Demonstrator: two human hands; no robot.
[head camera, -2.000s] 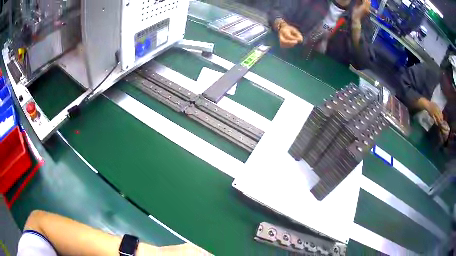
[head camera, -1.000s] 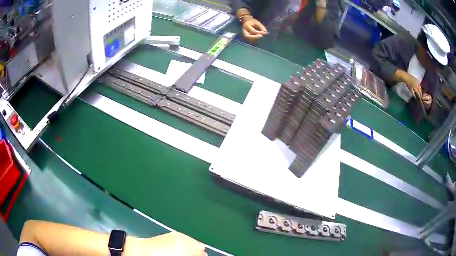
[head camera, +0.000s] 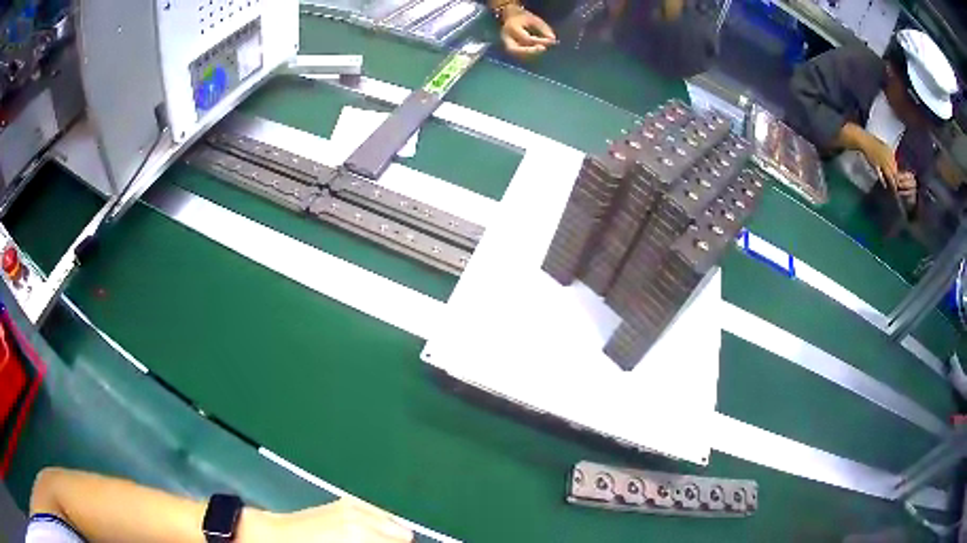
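A grey six-hole bar (head camera: 663, 491) lies at the bottom right, its row of round recesses facing up. It lies apart from the white board (head camera: 509, 373) and touches no hand. Tall dark stacked bars (head camera: 657, 217) stand on that board. My left hand (head camera: 355, 523) is at the bottom edge, left of the bar, with a dark watch on the wrist. Its fingers are cut off by the picture edge, so I cannot tell what they do. My right hand is not in view.
Paired loose bars (head camera: 392, 226) lie on the line beyond. A long flat bar (head camera: 392, 133) with a green label touches them. A white bench machine (head camera: 217, 64), red emergency stop (head camera: 12, 262) and red bin (head camera: 15, 382) are at left. Two people's hands are opposite.
The view has shifted, so the machine, board and stacks sit further left and higher. The six-hole bar now shows whole and lies a little further right relative to the board.
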